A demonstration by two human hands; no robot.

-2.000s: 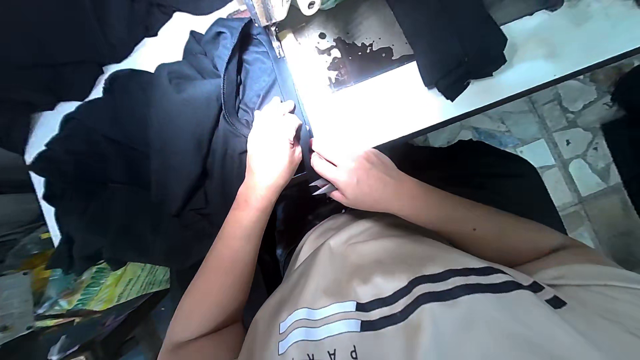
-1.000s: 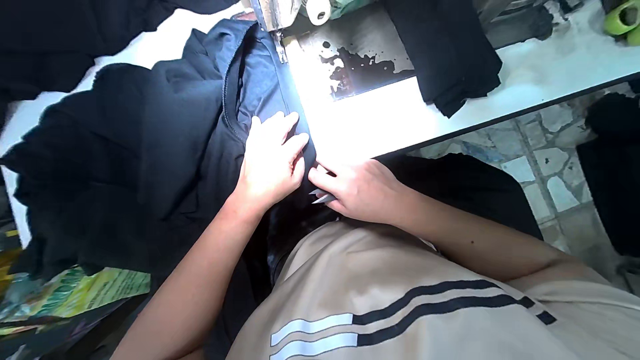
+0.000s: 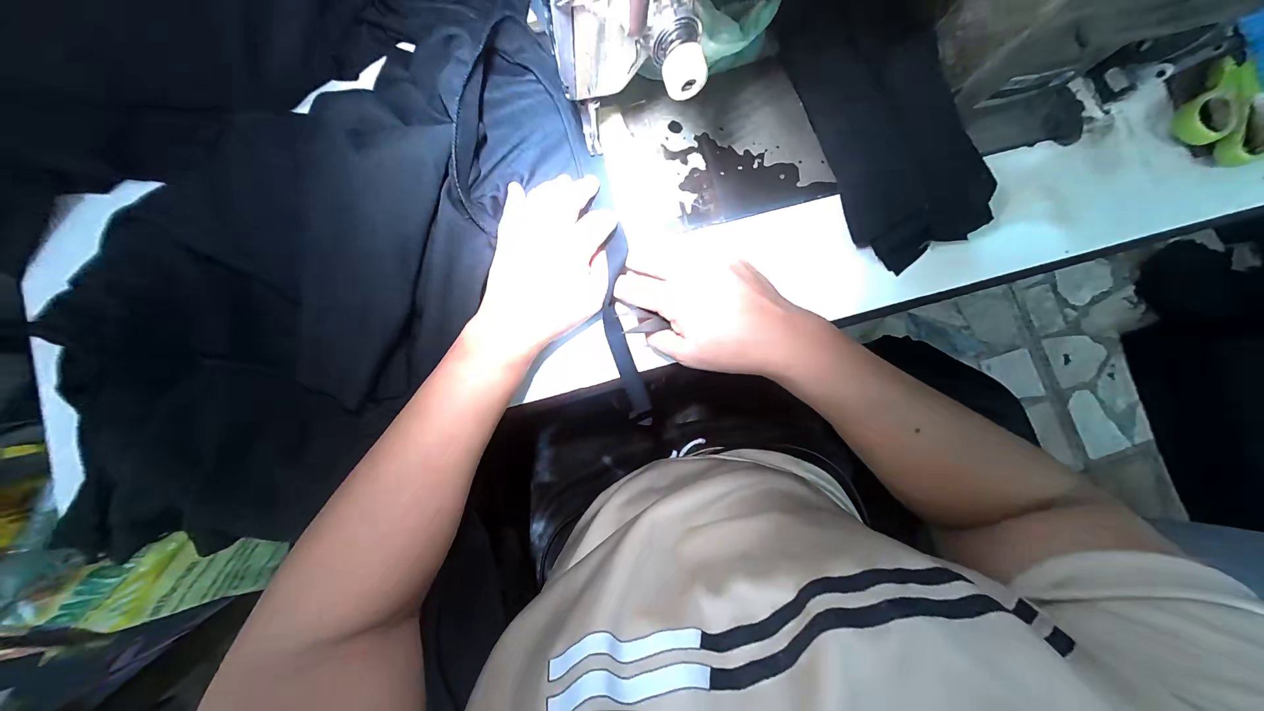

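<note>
A sewing machine's needle and presser foot (image 3: 592,128) stand over the edge of a dark navy garment (image 3: 365,227), which is spread to the left. My left hand (image 3: 548,262) lies on the garment's edge just below the foot, its fingers pressing the cloth. In my right hand (image 3: 706,311) is a small pair of metal thread snips (image 3: 647,325), partly hidden by the fingers. The fingertips of that hand touch a narrow dark fabric strip (image 3: 622,360), whose end hangs over the table edge.
Folded black cloth (image 3: 889,148) lies on the white table (image 3: 1066,212) at the right. Beyond it are green-handled scissors (image 3: 1220,114). A dark-stained metal plate (image 3: 741,148) adjoins the machine. Printed plastic bags (image 3: 158,583) sit at lower left, and black cloth (image 3: 1195,385) hangs at far right.
The garment's near edge has moved up toward the machine, and the loose strip end now shows below my hands. My left hand has moved forward with the cloth.
</note>
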